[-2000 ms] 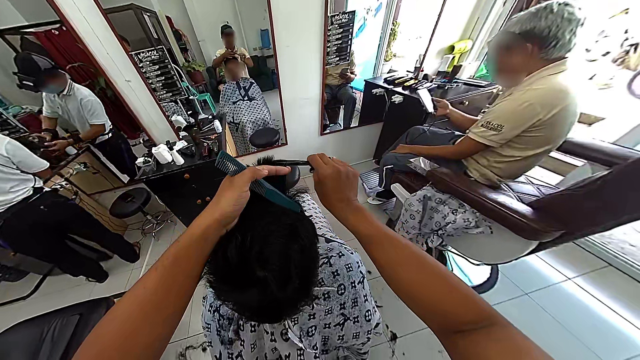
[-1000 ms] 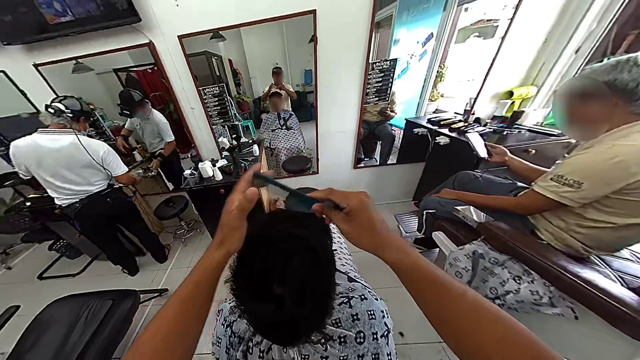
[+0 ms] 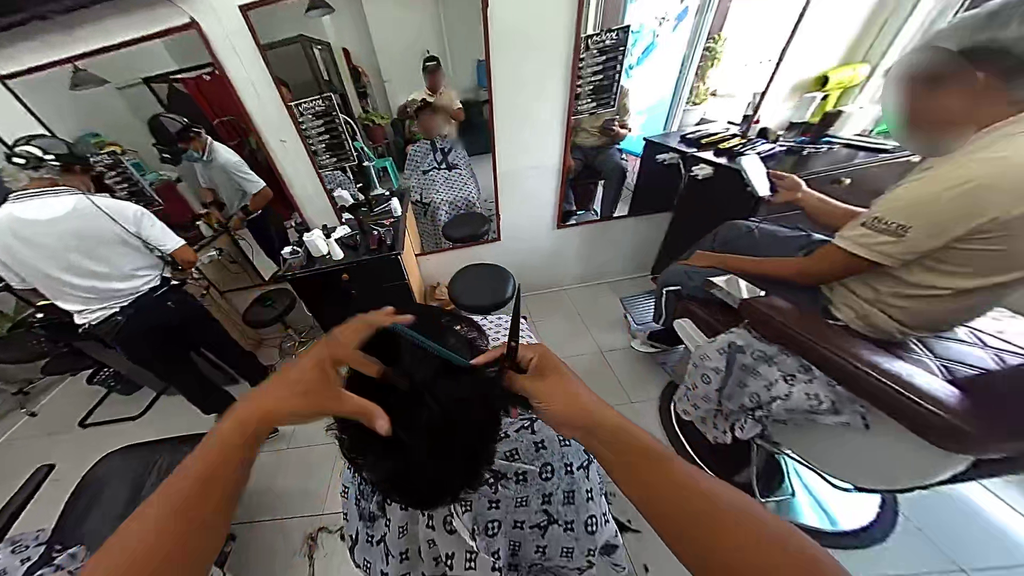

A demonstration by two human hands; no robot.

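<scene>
Below me sits a person with short black hair (image 3: 424, 448), covered by a white cape (image 3: 528, 496) with a dark pattern. My left hand (image 3: 332, 376) is spread over the left side of the head, fingers apart, with nothing held in it. At the right side of the head, my right hand (image 3: 532, 380) grips dark hair scissors (image 3: 514, 320), their blades pointing up. A teal comb (image 3: 432, 346) lies across the top of the hair, its near end at my right fingertips, so the right hand seems to hold it too.
A round black stool (image 3: 482, 288) stands ahead, beside a black counter (image 3: 352, 268) with bottles under a mirror (image 3: 400, 120). At right a person (image 3: 888, 232) sits in a brown barber chair (image 3: 864, 360) holding a phone. Another person (image 3: 96, 248) stands at left; a black chair (image 3: 128, 496) is near.
My left hand has left the comb and opened over the head's left side. The scissors in my right hand now point up, and the comb is lower, against the hair.
</scene>
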